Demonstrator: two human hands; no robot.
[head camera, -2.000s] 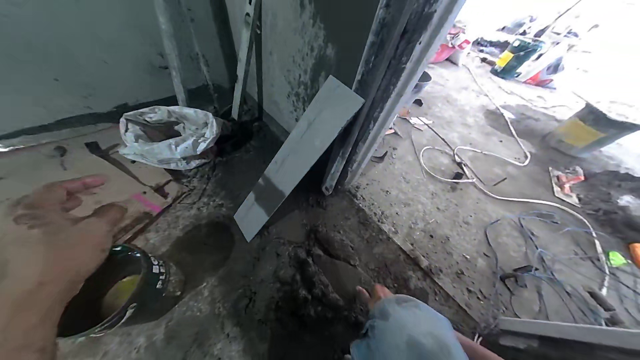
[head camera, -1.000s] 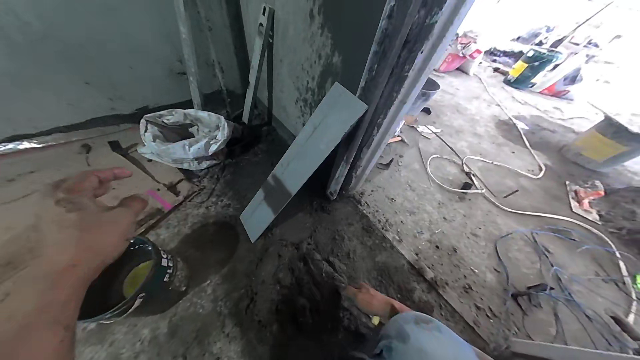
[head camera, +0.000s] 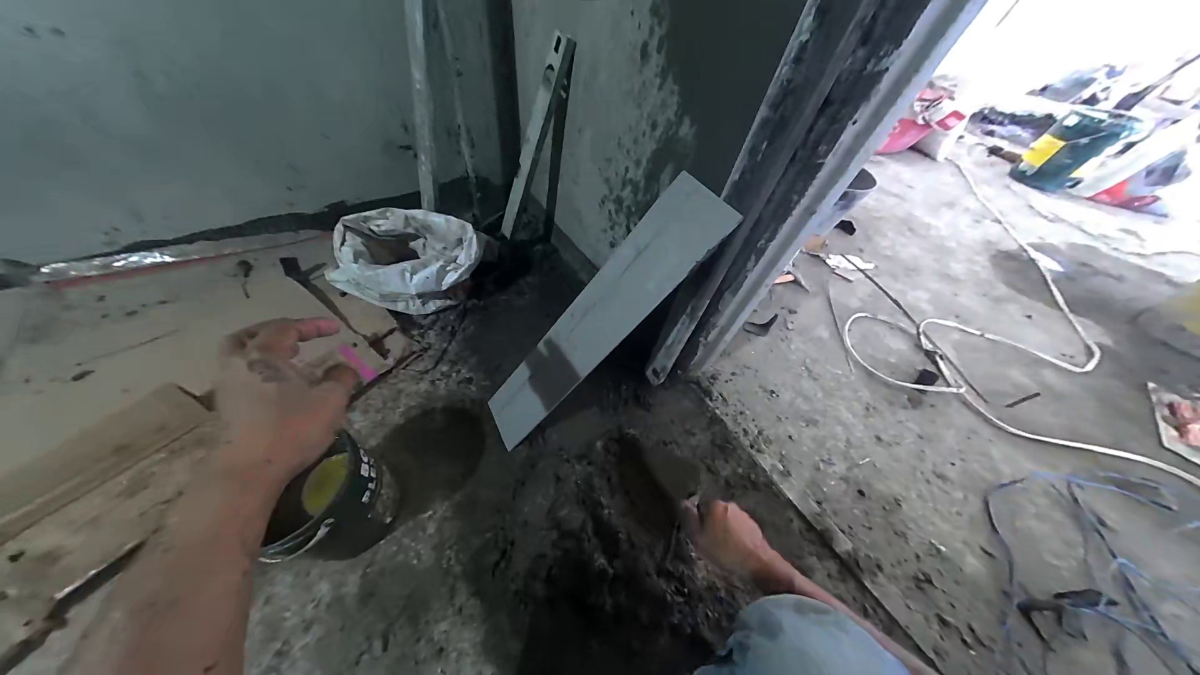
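Observation:
My left hand (head camera: 286, 380) hangs above a dark bucket (head camera: 361, 506) with a yellow item inside; its fingers are apart and nothing is in them. Low and right of centre, my right hand (head camera: 727, 534) is closed on the handle of a trowel. The trowel's blade (head camera: 661, 478), coated and hard to make out, lies over wet dark mortar (head camera: 600, 562) on the floor. Beyond it a long grey tile (head camera: 614, 309) leans at a slant against the door frame.
An open white sack (head camera: 408, 262) stands by the wall, with a spirit level (head camera: 539, 131) leaning behind it. The metal door frame (head camera: 816, 178) rises right of the tile. A white hose (head camera: 1012, 431) and tangled blue cables (head camera: 1078, 544) lie on the floor at right. Cardboard (head camera: 141, 328) covers the left floor.
My right hand has moved over the mortar, and the trowel blade now shows beyond it. My left hand stays raised over the bucket, empty.

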